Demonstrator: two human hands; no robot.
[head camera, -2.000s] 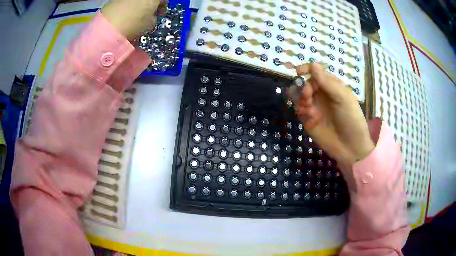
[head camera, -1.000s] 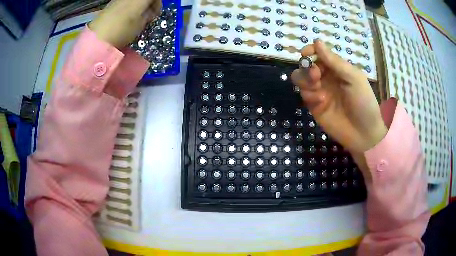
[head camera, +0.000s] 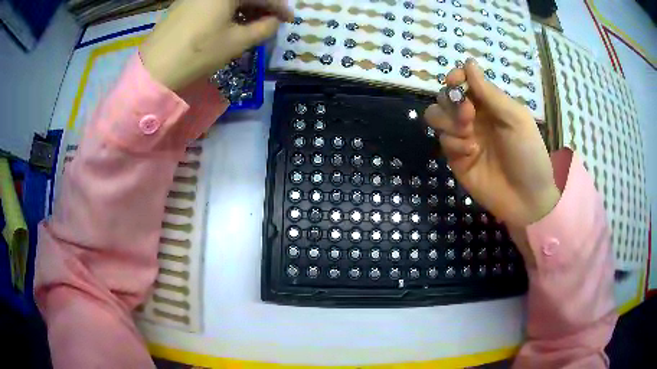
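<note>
My right hand (head camera: 497, 144) holds a small round metal part (head camera: 456, 94) between thumb and fingertips, above the upper right of the black tray. My left hand (head camera: 216, 36) is over the blue parts bin (head camera: 260, 78); its fingers reach right to the edge of the white holding board, and whether they hold a part cannot be made out. The black component tray (head camera: 272, 249) holds rows of round silver parts. Pockets in its upper middle show no parts. The white foam board (head camera: 331, 45) behind it has silver parts at the ends of tan dumbbell cutouts.
A board without silver parts lies at left (head camera: 173, 245), partly under my left sleeve. More such boards are stacked at right (head camera: 601, 137). A yellow-green cloth (head camera: 12, 216) is at the far left edge. Yellow, red and blue tape lines mark the tabletop (head camera: 230, 303).
My left hand has moved right, from the bin towards the white board. My right hand still holds its part and has shifted slightly right. The view has shifted a little.
</note>
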